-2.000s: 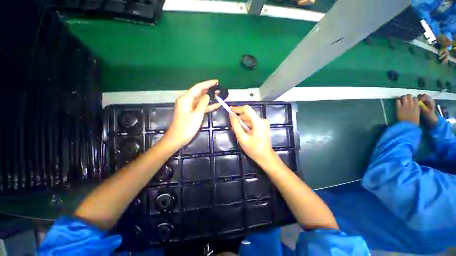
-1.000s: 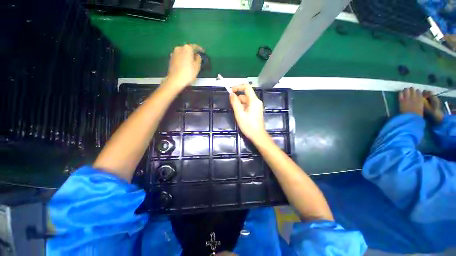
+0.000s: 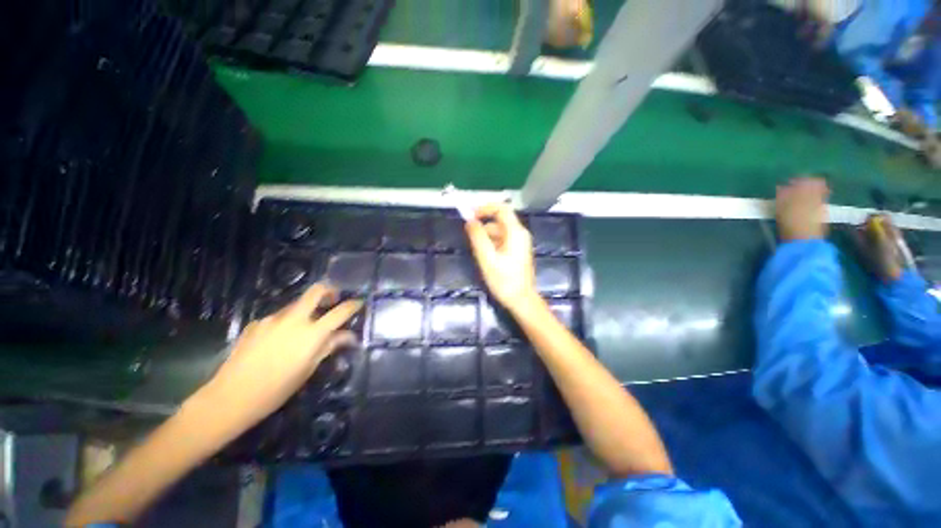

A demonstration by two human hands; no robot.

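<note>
The black blister tray (image 3: 452,373) lies in front of me with a grid of square pockets. Round black components sit in its left pockets, one at the upper left (image 3: 298,228) and one near the lower left (image 3: 330,428). My left hand (image 3: 284,345) is low over the left part of the tray, thumb and fingers around a dark component; blur hides whether it is gripped. My right hand (image 3: 500,251) holds the slim white hand tool (image 3: 457,202) above the tray's far edge, tip pointing to the belt.
The green conveyor belt (image 3: 341,129) beyond the tray carries a round black component (image 3: 426,152). A grey-white post (image 3: 609,98) rises past the tray. A dark tray stack (image 3: 114,196) stands at left. Another person's hand (image 3: 802,209) and blue sleeves are at right. Other trays are across the belt.
Two seconds ago my left hand held a component at the tool's tip; one second ago it was over the belt. It has come back to the tray's left pockets. My right hand keeps the tool.
</note>
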